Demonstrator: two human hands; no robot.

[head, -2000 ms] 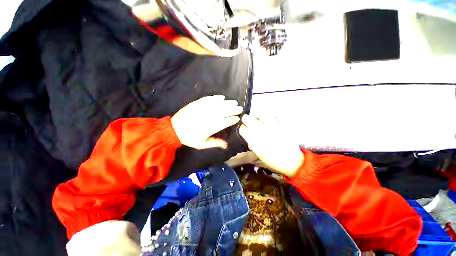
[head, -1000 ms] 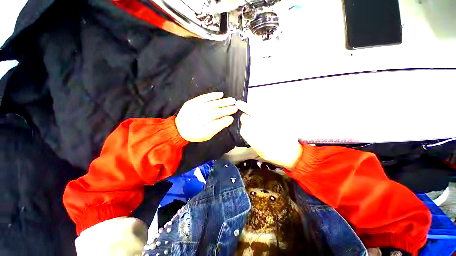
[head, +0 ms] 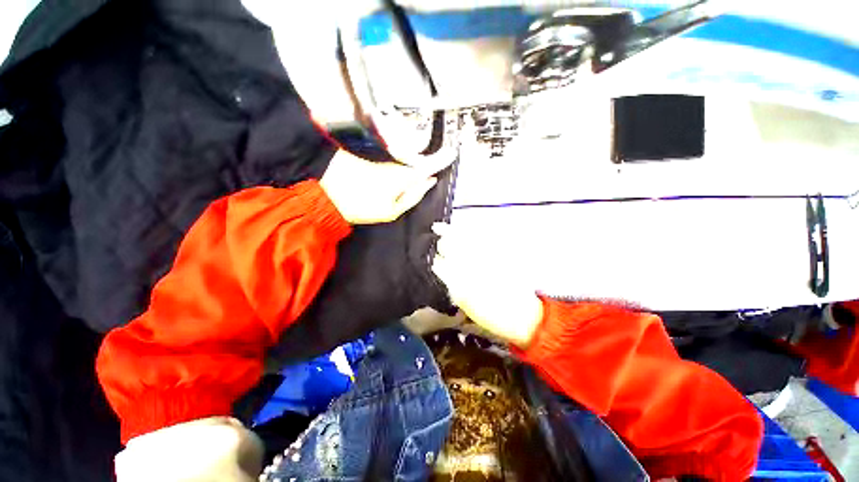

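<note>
A black garment piece (head: 367,264) lies left of and under my hands, its straight edge running up to the machine. The white sewing machine head (head: 452,66) with a blue stripe stands at the top. Needle and presser foot are not clearly seen. My left hand (head: 381,188) lies on the cloth close to the machine, fingers together, pressing it rather than gripping it. My right hand (head: 476,273) is at the cloth's edge nearer my body, its fingertips pinching the edge. Its outline is washed out against the white machine bed (head: 612,245).
A black rectangle (head: 658,128) lies right of the needle area. Slim dark thread snips (head: 818,247) lie at the right of the table. More black cloth (head: 141,141) is heaped at left. A blue bin (head: 786,452) is at lower right, with a red sleeve nearby.
My left hand has moved up toward the machine. My right hand has moved slightly down and left along the edge. The view has shifted, showing more of the machine head and the snips.
</note>
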